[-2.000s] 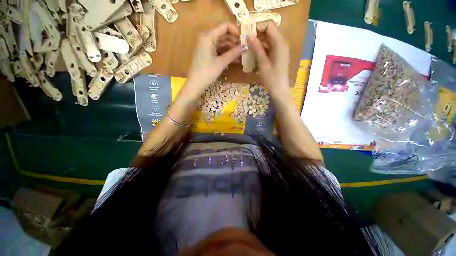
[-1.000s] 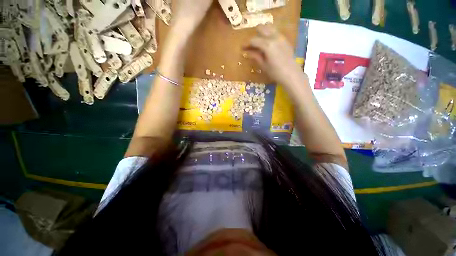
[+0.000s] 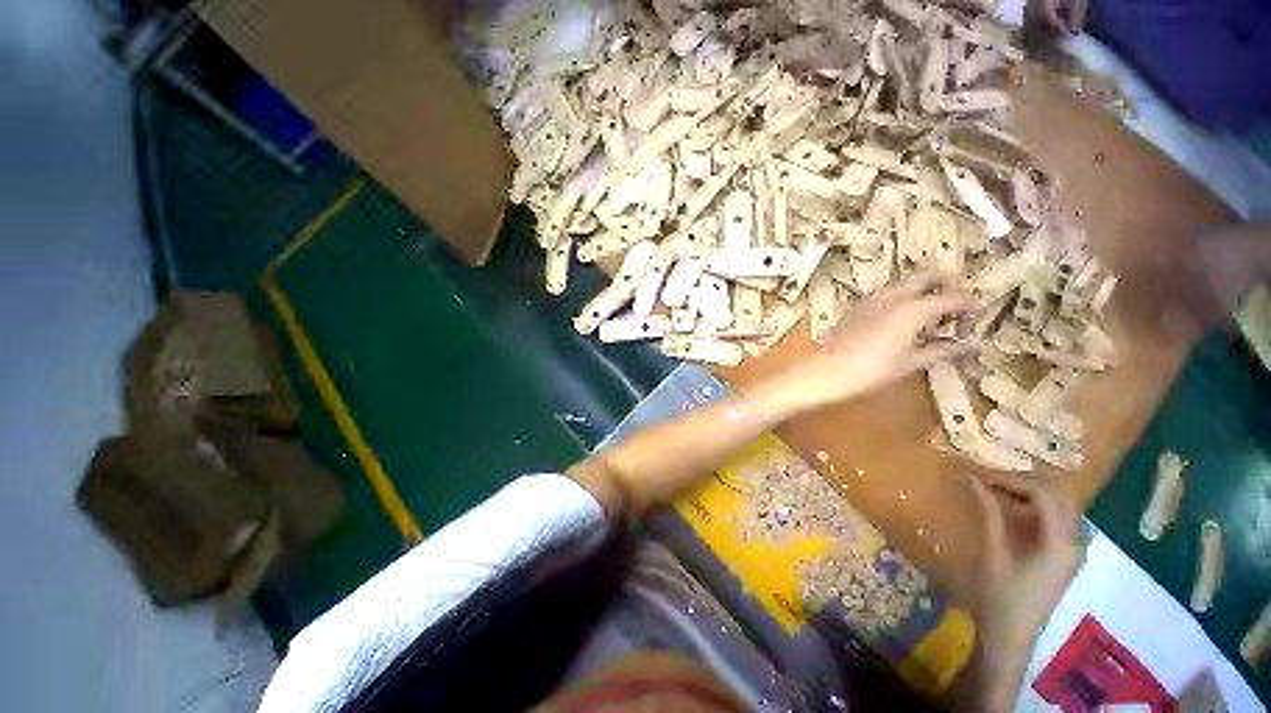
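Observation:
A big heap of beige housings (image 3: pixel 753 181) lies across the top and middle. My left hand (image 3: pixel 899 334) reaches to the near right part of the heap, its fingers bent among the housings; whether it grips one cannot be made out. My right hand (image 3: pixel 1025 536) is near the lower right edge of the brown board (image 3: pixel 871 432), blurred, its fingers curled and close to the housings there. I cannot tell if it holds anything. A pile of small pale discs (image 3: pixel 857 585) lies on the yellow and grey sheet (image 3: pixel 739 536) close to my body.
Set-aside housings (image 3: pixel 1162 496) lie on the green surface at right. A white sheet with a red block (image 3: pixel 1101 669) is at lower right. Another person's blurred hand or arm (image 3: pixel 1234 262) is at the right edge. Cardboard boxes (image 3: pixel 181 515) stand at left, and a cardboard piece (image 3: pixel 404 126) beside the heap.
The view has turned to the left and shows more of the heap. My hands, earlier together around a housing, are apart; my left hand has gone to the heap.

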